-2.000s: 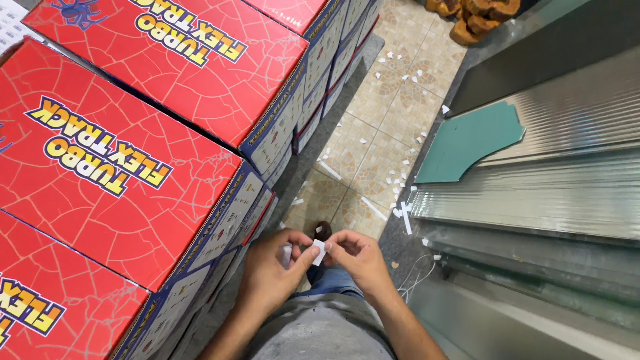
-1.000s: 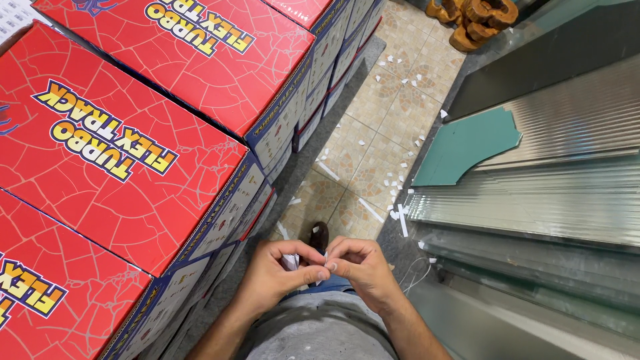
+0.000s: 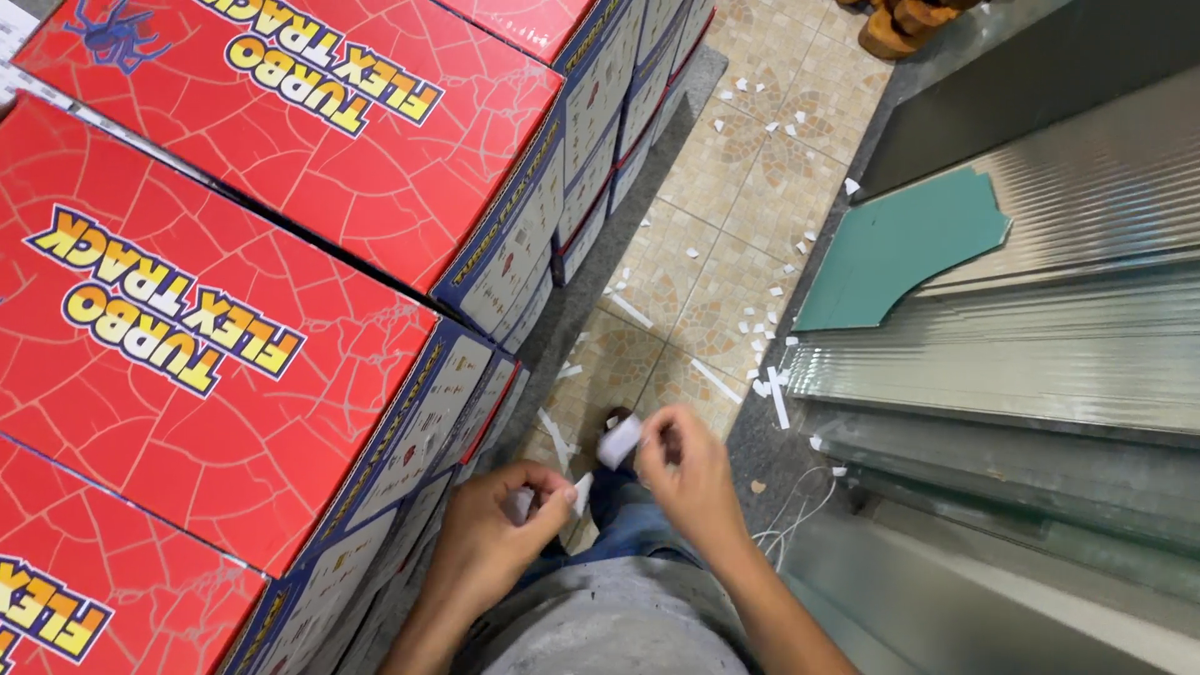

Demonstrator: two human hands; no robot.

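Note:
My left hand [image 3: 511, 516] pinches a small white paper piece [image 3: 582, 493] between thumb and forefinger, with more white material partly hidden in its palm. To its right and a little higher, my right hand [image 3: 689, 469] grips another white paper piece [image 3: 619, 442], which is blurred. The hands are apart, in front of my grey shirt [image 3: 619, 623] and above my jeans. Beside my left hand stand stacked red and blue toy-track boxes [image 3: 216, 403].
White paper scraps and strips [image 3: 717, 380] lie on the tiled floor [image 3: 694, 216]. Ribbed glass sheets [image 3: 1059, 347] lean at right, with a teal panel [image 3: 905, 248] on them. A white cord [image 3: 797, 520] lies near their base. Brown objects [image 3: 891, 28] sit at the top.
My hands were together at a small white piece; now they have moved apart, each with white paper. My right hand has moved upward in view.

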